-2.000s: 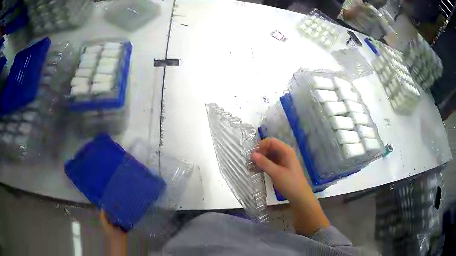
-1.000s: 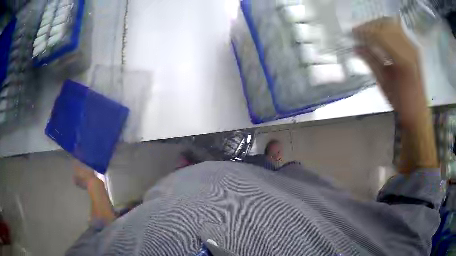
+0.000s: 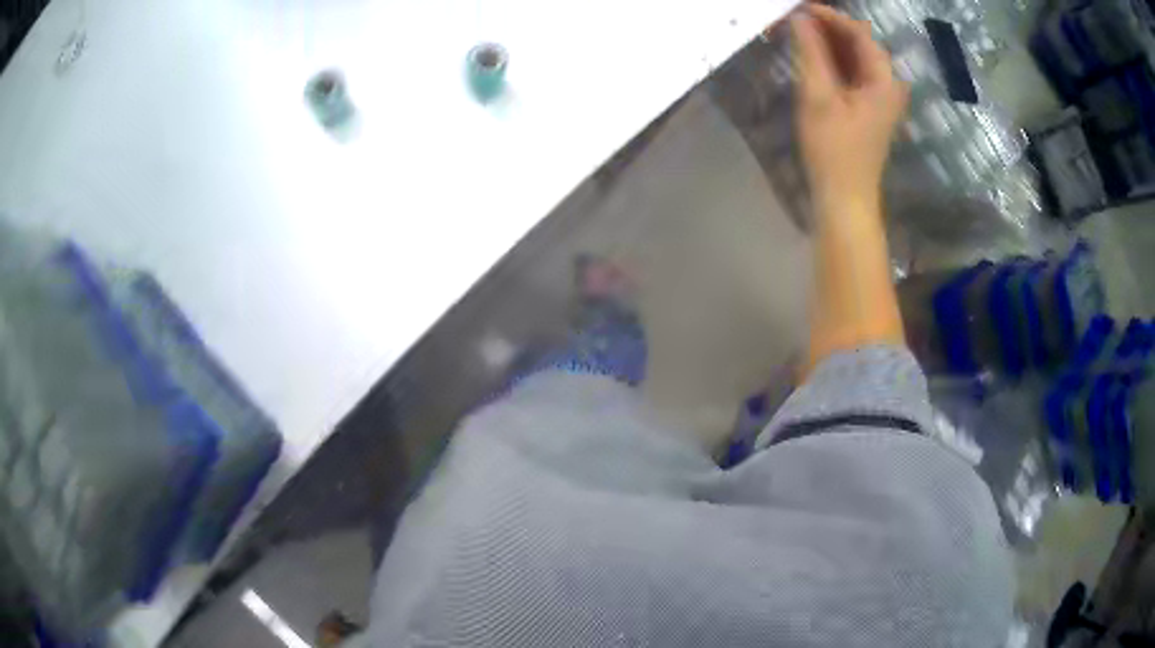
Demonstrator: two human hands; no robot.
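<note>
My right hand is raised at the table's right edge, with bent fingers close together. Blur and clear plastic behind it hide whether it holds anything thin. A small brownish patch at the bottom edge, left of my smock, may be part of my left hand, but it is too cut off to tell. Blurred tray stacks with blue edges stand at the left on the white table. Two teal film rolls stand upright at the back of the table.
Blue-edged tray stacks stand on the floor at the right. Clear plastic stacks lie behind my right hand, with a dark strip on top. The table edge runs diagonally in front of my body. Grey floor shows beyond it.
The view has swung to the right. The tray stacks now show at the left, and the film rolls have come into view. The blue tray held in my left hand is out of view.
</note>
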